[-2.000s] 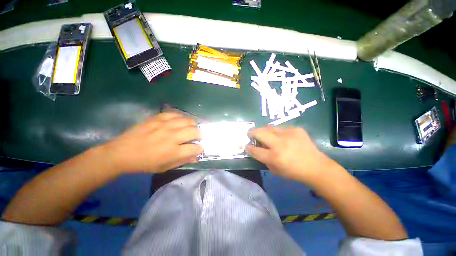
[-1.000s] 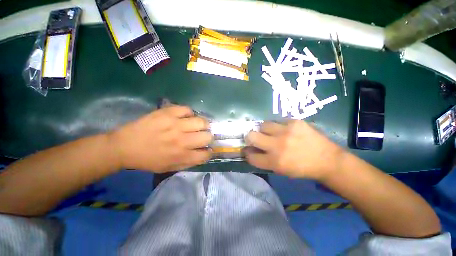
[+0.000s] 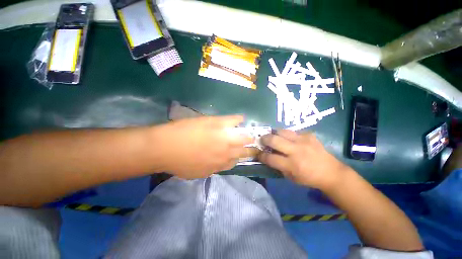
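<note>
A silvery phone housing or screen module [image 3: 253,132] lies at the bench's front edge, mostly hidden under both hands. My left hand [image 3: 205,146] reaches across its left part, fingers at its middle; whether they grip it cannot be told apart from resting on it. My right hand [image 3: 299,154] has thumb and fingertips closed on its right end. An orange-brown strip shows between the hands. A brown-grey bar [image 3: 183,111] lies just beyond my left hand.
Orange flex cables [image 3: 230,61], white strips [image 3: 299,96] and tweezers [image 3: 338,81] lie beyond the hands. Two part-assembled phones [image 3: 65,55] [image 3: 142,30] are upper left, a sticker sheet [image 3: 165,61] under one. A black phone [image 3: 363,129] is right. A blue sleeve [image 3: 448,202] shows far right.
My left hand has moved right and now covers most of the module. My right hand stays at its right end. The glare on the module has shrunk, and the view has shifted slightly.
</note>
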